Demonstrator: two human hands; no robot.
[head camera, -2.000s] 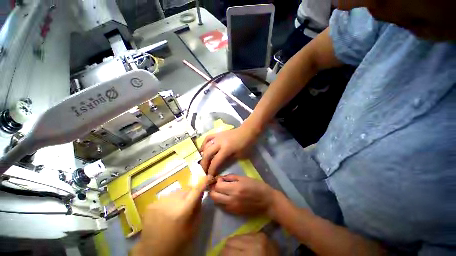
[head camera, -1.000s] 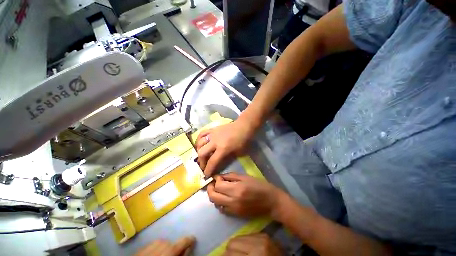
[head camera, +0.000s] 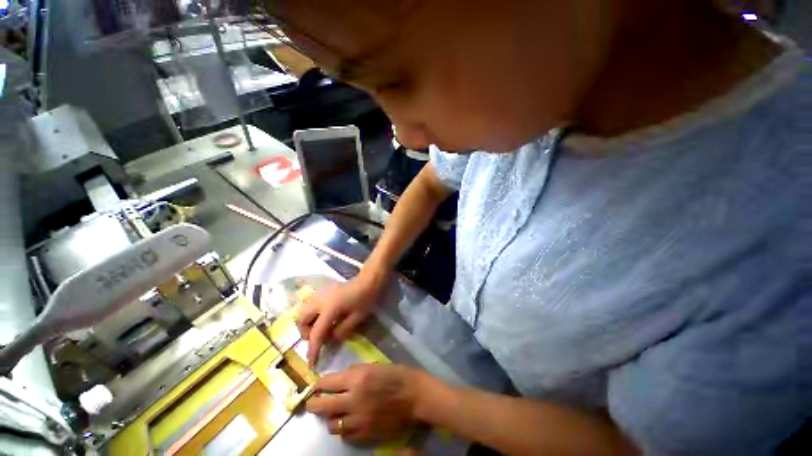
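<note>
The yellow clamp template lies on the machine bed at the lower left, cut off by the bottom edge. It has rectangular openings, and a thin pale-pink strip runs along one of them. Another person's two hands are at its right end, with fingertips pressed close on it. What those fingertips hold is too small to tell. My left hand is out of the picture. No clear part of my right hand shows.
The white lamp arm hangs over the bed at left. A control tablet stands behind. A long pink strip crosses the side table. The other person's head and blue shirt fill the right side.
The view has swung up and right, so the template sits lower left. My pointing left hand has drawn back out of view; my right hand has left view. The other person's fingers have shifted slightly apart.
</note>
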